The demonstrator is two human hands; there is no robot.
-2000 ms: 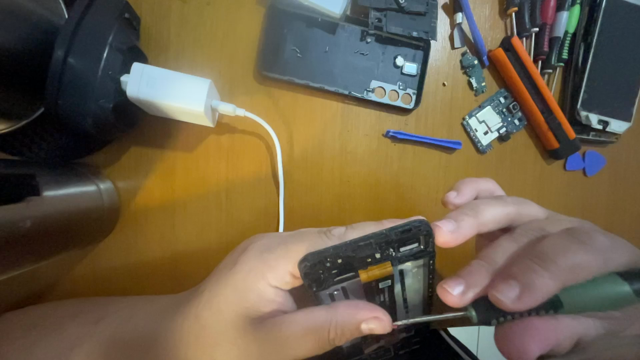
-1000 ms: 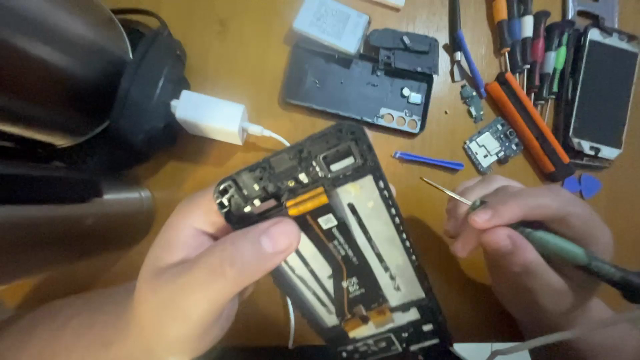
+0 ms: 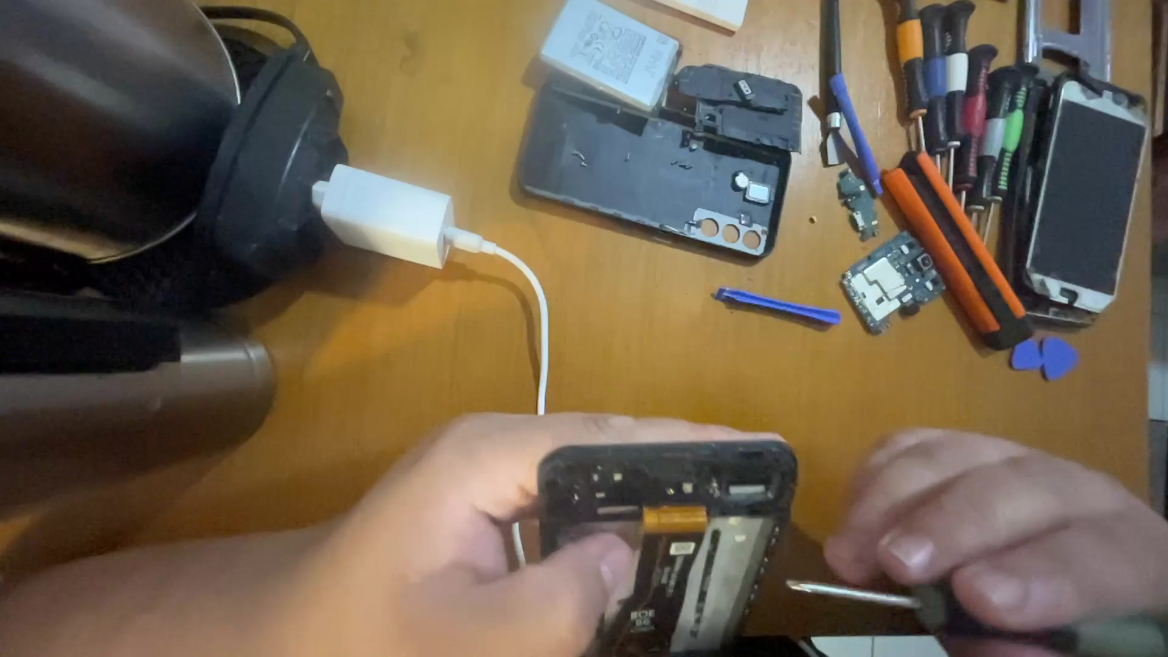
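Note:
My left hand [image 3: 493,547] grips an opened smartphone frame [image 3: 671,484] by its left side, the thumb lying over its inner face. An orange flex ribbon [image 3: 675,520] crosses near the frame's top edge, and the frame's lower end is cut off by the view. To the right, my right hand [image 3: 1004,520] holds a screwdriver [image 3: 858,593] with a dark and green handle. Its metal tip points left at the frame, with a small gap between them. On the table beyond lie a black phone back cover [image 3: 630,173], a battery [image 3: 610,53] and a circuit board [image 3: 890,283].
A white charger [image 3: 388,214] with its cable [image 3: 545,338] lies left of centre, beside dark metal vessels [image 3: 100,119]. A blue pry tool [image 3: 777,307], an orange-and-black bar [image 3: 958,251], several screwdrivers [image 3: 976,100], blue picks [image 3: 1058,359] and another phone [image 3: 1086,192] lie at the right.
The phone frame in my left hand has moved lower in view and is more upright than a second ago. My right hand, still holding the screwdriver, has also moved lower in view.

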